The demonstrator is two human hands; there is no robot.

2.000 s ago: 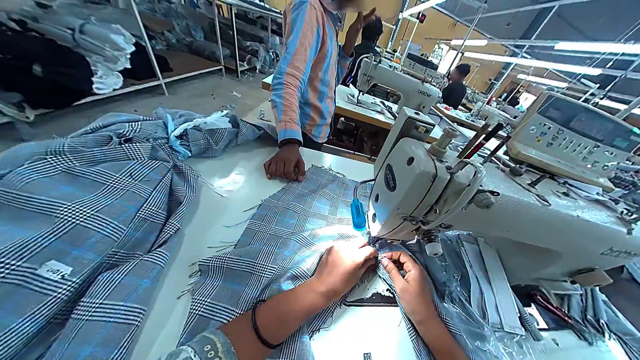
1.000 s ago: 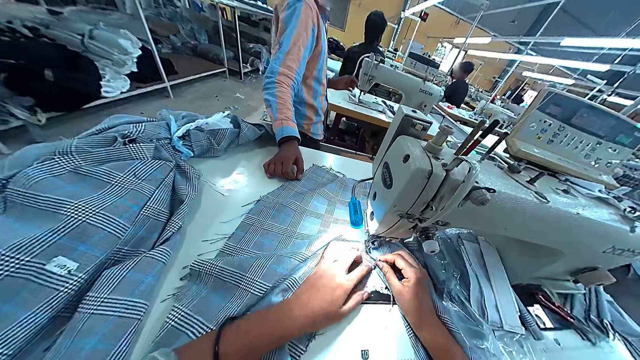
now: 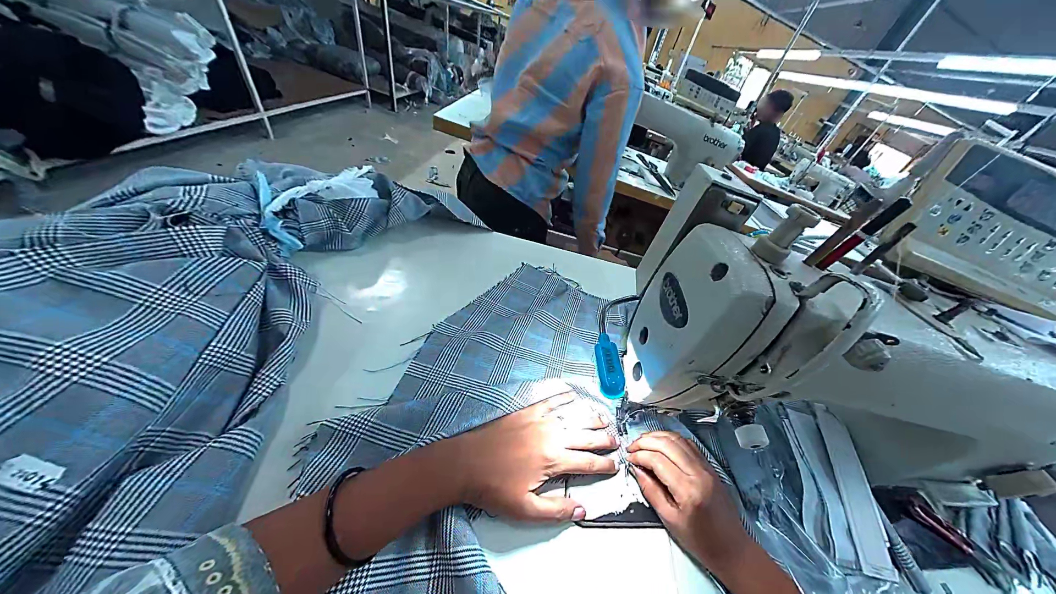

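A white Brother sewing machine [image 3: 701,313] stands at the right of centre, with a blue clip-on lamp [image 3: 610,367] lighting its needle area. Checked grey fabric [image 3: 487,355] lies under the presser foot. My left hand [image 3: 544,458] rests flat on this fabric, just left of the needle, fingers spread. My right hand [image 3: 681,487] is close to the right of the needle, its bent fingertips on the fabric edge; whether they pinch it is hard to tell. A small white piece [image 3: 615,495] shows between my hands.
A large heap of checked fabric [image 3: 124,355] covers the left of the white table [image 3: 371,289]. Plastic-wrapped strips [image 3: 833,487] lie at the right. A person in a striped shirt [image 3: 561,107] stands beyond the table. Another machine [image 3: 693,140] and shelving [image 3: 247,66] stand behind.
My left hand has flattened and spread over the fabric beside the needle. The other person's hand, on the table's far edge before, is off it, and that person has turned.
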